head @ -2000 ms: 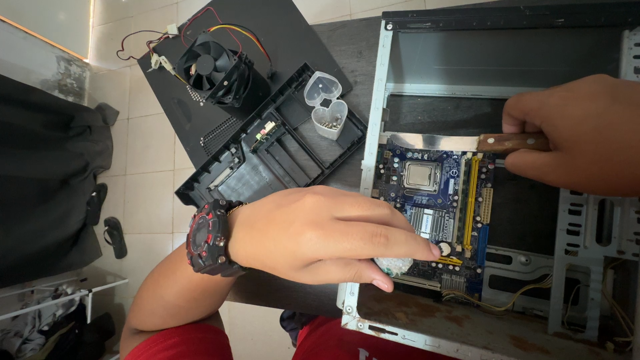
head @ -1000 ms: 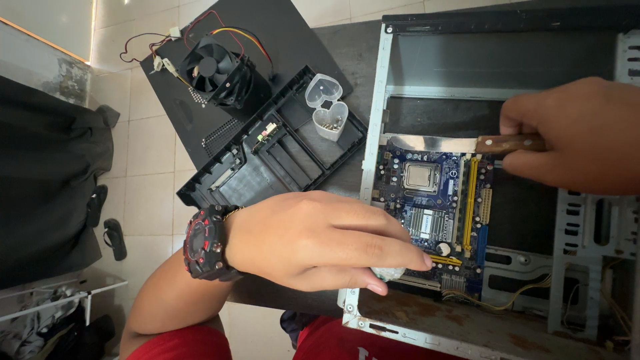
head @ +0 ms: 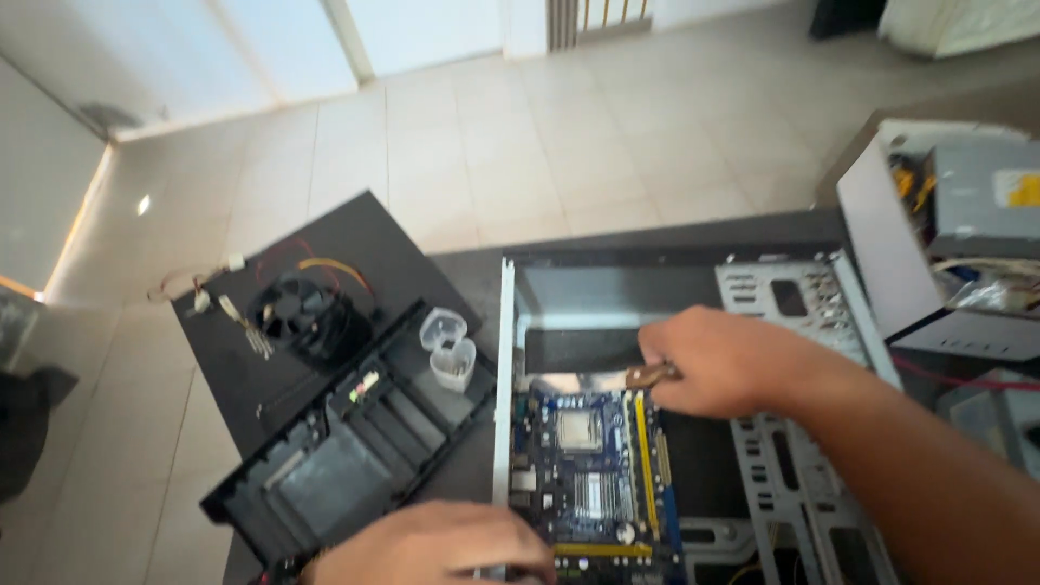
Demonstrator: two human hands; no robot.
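Note:
My right hand (head: 707, 361) grips the wooden handle (head: 650, 374) of a flat metal blade (head: 577, 382), which lies along the top edge of a blue motherboard (head: 597, 455). The board sits in an open metal computer case (head: 504, 406), with a bare processor (head: 579, 430) and a silver heatsink (head: 595, 496) showing. My left hand (head: 439, 540) is at the bottom of the view, over the case's left side near the board's lower left corner. Its fingers curl over something pale, probably the crumpled clear item seen earlier, mostly hidden and blurred.
Left of the case lie a black plastic front panel (head: 333, 479), an open heart-shaped clear container (head: 452, 363) with small metal parts, and a black cooling fan (head: 305, 317) with wires on a dark panel (head: 382, 236). At right stands a box (head: 886, 236) holding a power supply (head: 987, 195).
The view has swung up and right, bringing in the box with the power supply. My right hand still holds the blade by its handle at the board's top edge.

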